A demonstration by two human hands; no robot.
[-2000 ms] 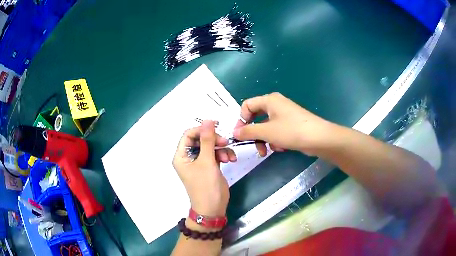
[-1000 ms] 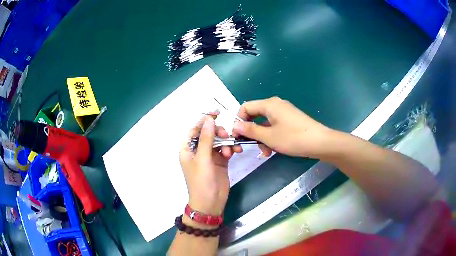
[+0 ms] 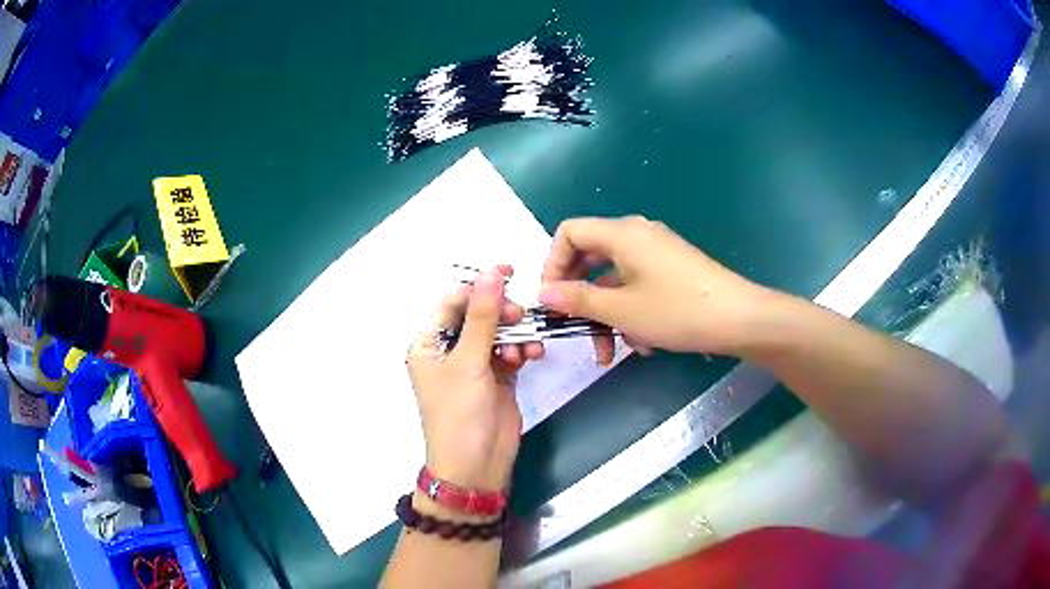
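My left hand (image 3: 466,357), with a red band and a dark bead bracelet at the wrist, grips a small bunch of black wire leads with white sleeves (image 3: 524,333) above the white paper sheet (image 3: 345,391). Thin wire ends stick out past its thumb and index finger. My right hand (image 3: 622,288) pinches at the right part of the bunch with thumb and index finger; what exactly lies between its fingertips is partly hidden. The main wire pile (image 3: 489,94), striped black and white, lies on the green mat beyond the paper.
At left are a red heat gun (image 3: 156,345), a yellow sign (image 3: 192,236), tape rolls (image 3: 137,273) and a blue parts tray (image 3: 173,495). A steel ruler (image 3: 691,426) runs along the near edge beside a plastic-wrapped pale pad (image 3: 806,460). A blue bin (image 3: 973,35) is at top right.
The two dark leads seen on the paper two seconds ago have gone, one after the other. The bunch stays in my left hand and both hands have shifted only slightly.
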